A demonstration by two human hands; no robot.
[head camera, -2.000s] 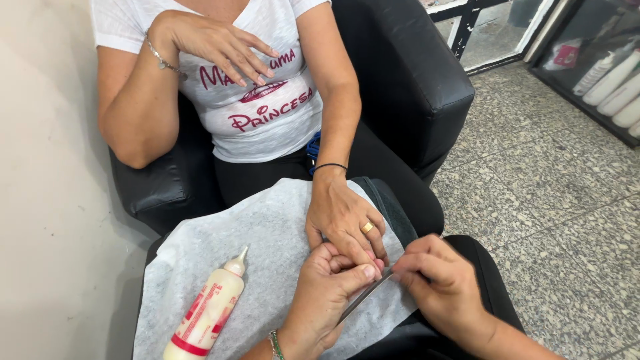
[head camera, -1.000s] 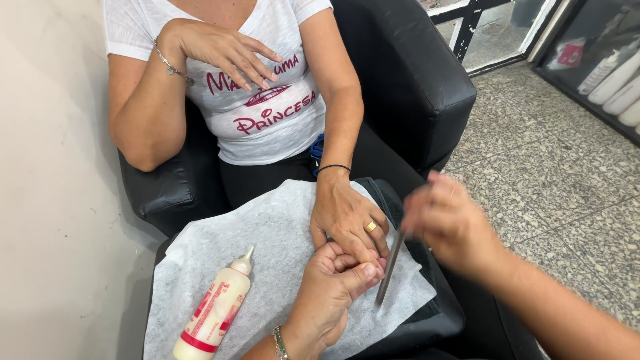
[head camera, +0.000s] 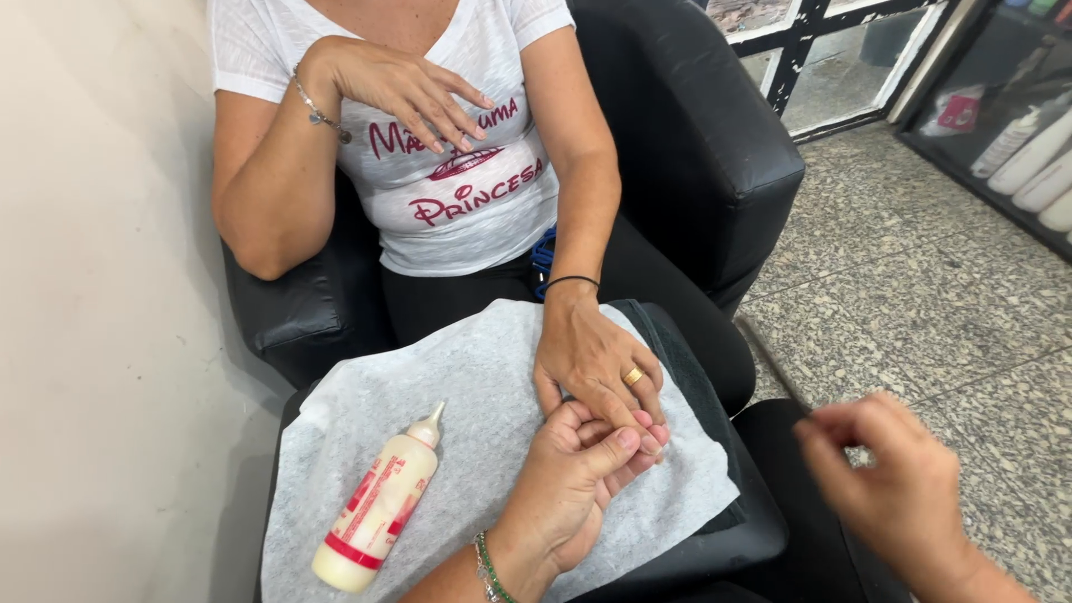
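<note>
My left hand (head camera: pixel 578 477), with a green beaded bracelet at the wrist, grips a finger of the seated person's hand (head camera: pixel 599 360), which wears a gold ring. That hand lies palm down over a white disposable cloth (head camera: pixel 486 360). Off to the right, my right hand (head camera: pixel 888 477) pinches the end of a slim nail file (head camera: pixel 775 364), its far end pointing up and left, apart from the person's fingers. A cream squeeze bottle (head camera: pixel 381 502) with a nozzle and red print lies on the cloth, left of my left hand.
Beneath the cloth are a dark towel (head camera: pixel 729 511) and a black padded support (head camera: pixel 758 536). The person sits in a black armchair (head camera: pixel 687 126), their other arm raised near the chest. A wall (head camera: pixel 109 293) rises at left; a cabinet with bottles (head camera: pixel 1038 159) stands at upper right.
My right hand has moved the file away from the held fingers, out to the right. My left hand keeps its hold on the person's finger.
</note>
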